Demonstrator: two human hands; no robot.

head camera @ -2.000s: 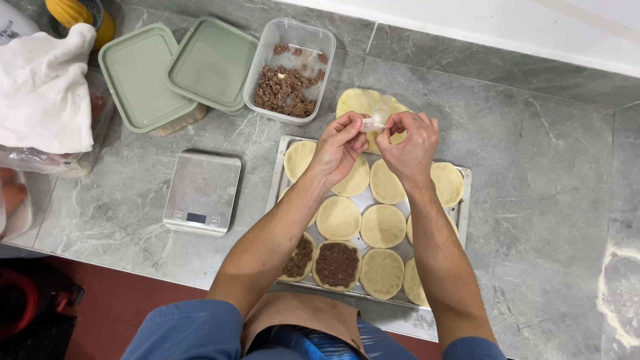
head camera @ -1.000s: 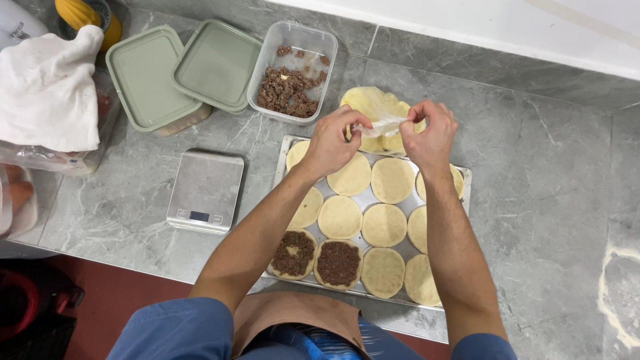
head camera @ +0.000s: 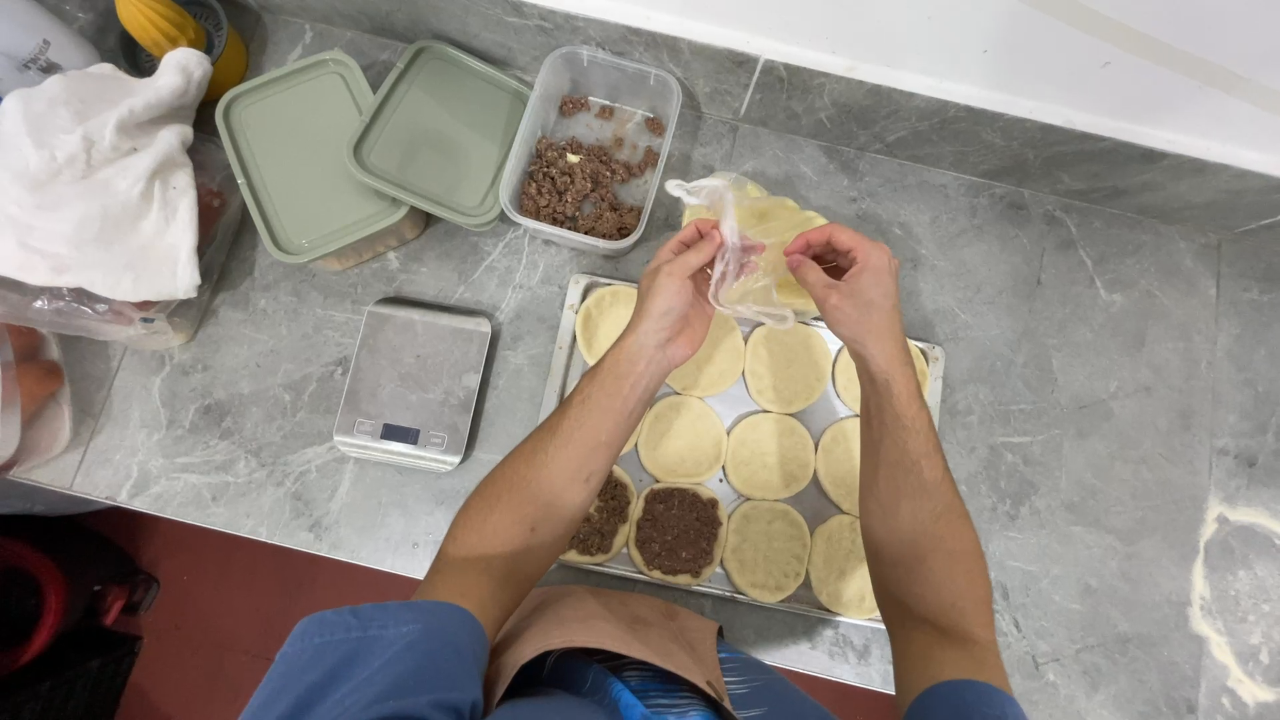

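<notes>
A thin clear plastic bag or glove (head camera: 745, 245) is stretched between my hands above the back edge of a metal baking tray (head camera: 935, 385). My left hand (head camera: 685, 290) pinches its left side; my right hand (head camera: 845, 275) has its fingertips closed at its right side. Behind and beneath the plastic lies a yellowish item (head camera: 790, 215), partly hidden, its kind unclear. Flat dough rounds (head camera: 768, 455) lie in rows on the tray. Two front-left rounds bear brown ground filling, one of them a filled round (head camera: 678, 532) right of the other, which my left forearm partly covers.
Left of the tray sits a kitchen scale (head camera: 413, 380). Behind it stand an open plastic container of ground filling (head camera: 585, 185), a container with a green lid (head camera: 300, 160) and another green lid (head camera: 440, 135). A white cloth (head camera: 100, 185) covers a container at the far left.
The plastic, bunched small between my fingers before, is now spread wider and hangs open. My hands have moved slightly apart and lower.
</notes>
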